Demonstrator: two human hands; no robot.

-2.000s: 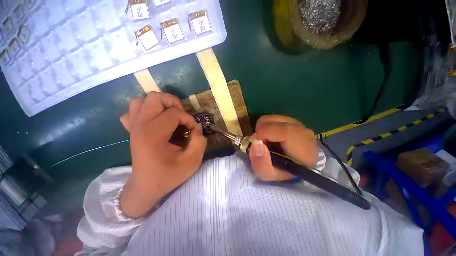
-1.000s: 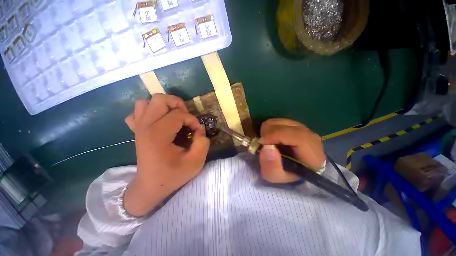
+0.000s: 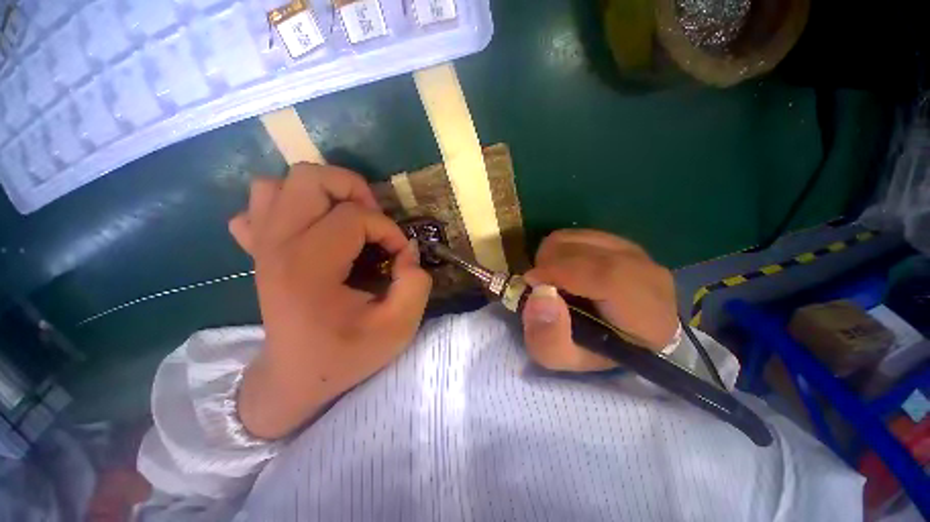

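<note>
A small dark electronic assembly [image 3: 429, 237] lies on the brown work pad [image 3: 513, 204]. My left hand [image 3: 337, 275] is at its left edge, with thumb and forefinger pinched together at the assembly. A thin silvery solder wire [image 3: 163, 296] runs in from the left to this hand; what the fingertips grip is hidden. My right hand [image 3: 597, 296] holds the black soldering iron [image 3: 653, 370] like a pen, its metal tip at the assembly. Whether the tip touches is too small to tell.
A white blister tray [image 3: 204, 122] with silver-white cells [image 3: 361, 20] is at the upper left. Cream tape strips [image 3: 456, 133] cross the pad. A yellowish tip cleaner pot [image 3: 729, 63] stands upper right. A blue frame [image 3: 806, 357] and a brown box [image 3: 841, 340] are at the right.
The view has shifted, so the tray sits higher and the cleaner pot further up and right in the picture. Both hands keep their grips, and the iron tip stays at the assembly.
</note>
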